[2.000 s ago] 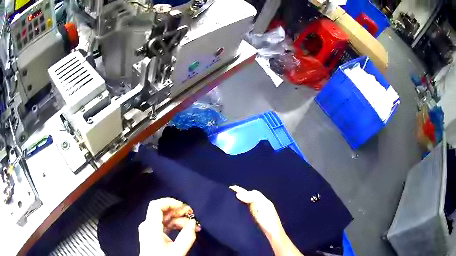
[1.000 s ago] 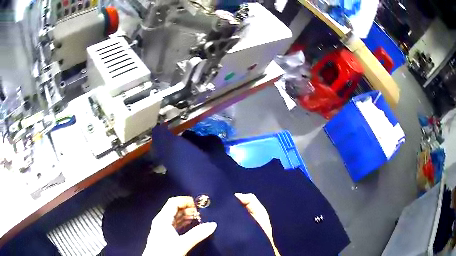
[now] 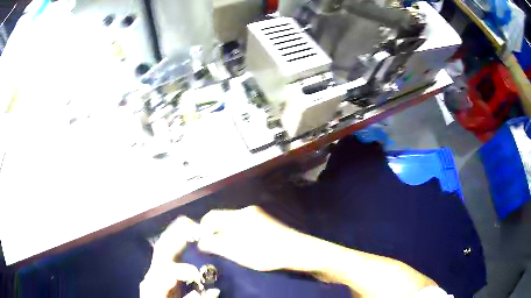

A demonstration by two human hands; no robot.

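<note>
A navy garment [image 3: 378,215] spreads over my lap and out to the right. A small shiny metal button [image 3: 467,251] shows near its right edge. My left hand [image 3: 172,262] is at the lower left, cut off by the bottom edge, with its fingers closed on the garment. A round metal button [image 3: 208,273] shows by its fingertips. My right hand [image 3: 233,233] reaches across from the right, palm down, its fingers closed on the cloth close beside my left fingers. The fingertips are blurred and overexposed.
The white table [image 3: 116,192] with a brown edge lies just ahead. The machine with its slotted cover [image 3: 291,46] stands on it. A blue crate [image 3: 428,166] is under the garment, another blue crate [image 3: 503,174] at the right, and a red stool [image 3: 492,87] behind.
The view has turned left, so the machine and crates sit further right. My right hand has moved left across the garment to my left hand, which stays low by the button.
</note>
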